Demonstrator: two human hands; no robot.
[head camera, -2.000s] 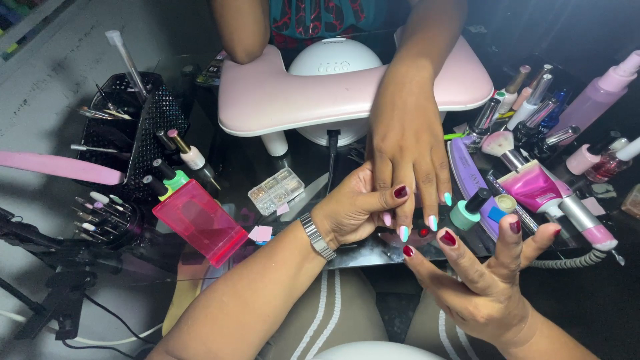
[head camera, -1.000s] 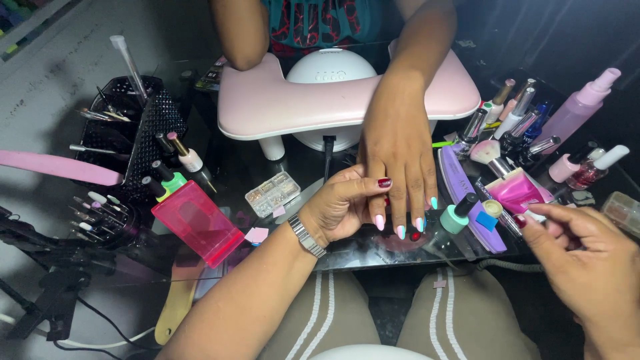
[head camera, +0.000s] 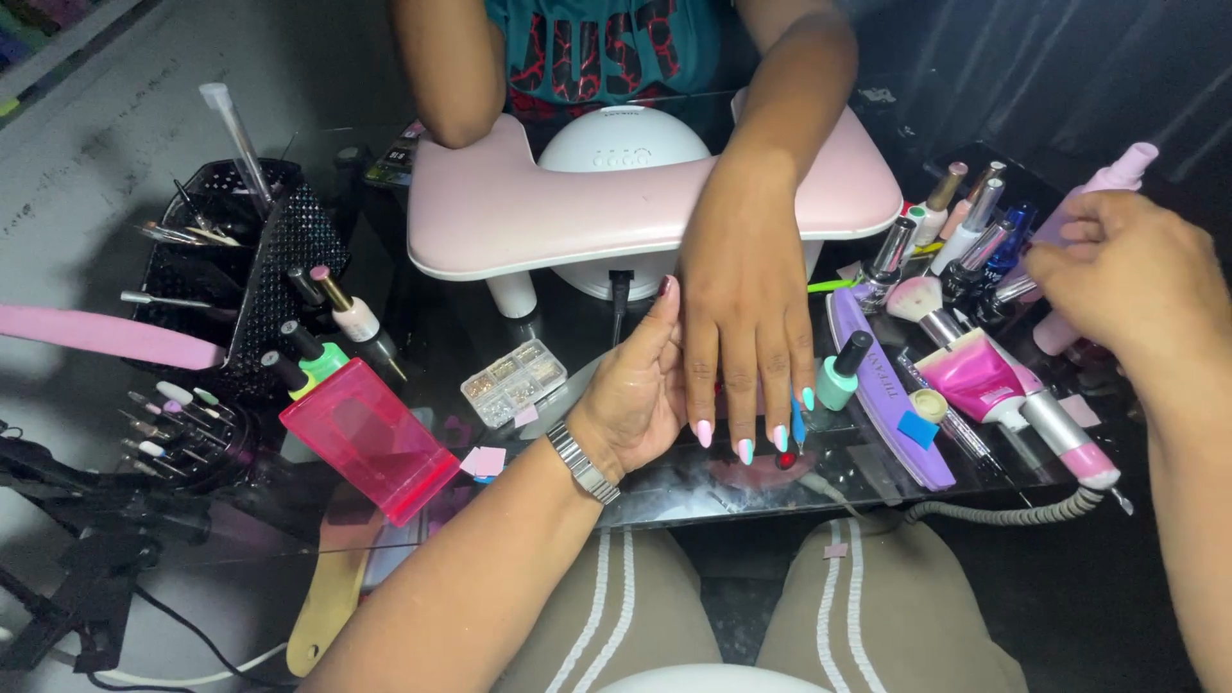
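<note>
My left hand, with a metal watch on its wrist, is against the side of the other person's hand, its thumb up and its other fingers partly hidden. That person's hand lies palm down over the pink armrest, its nails pink, white and turquoise. At the right, my right hand is among the bottles, in front of a pink pump bottle and close to a silver-capped polish bottle; its grip is unclear. A turquoise polish bottle stands beside the other person's fingers, near a purple nail file.
A white nail lamp sits behind the armrest. To the left are a black organizer, a clear red box and a compartment box of small decorations. A nail drill handpiece with a coiled cord lies at the right, beside a brush.
My right hand has moved from beside the other person's fingers to the right, then up to the bottles. My left hand stays at the other person's hand.
</note>
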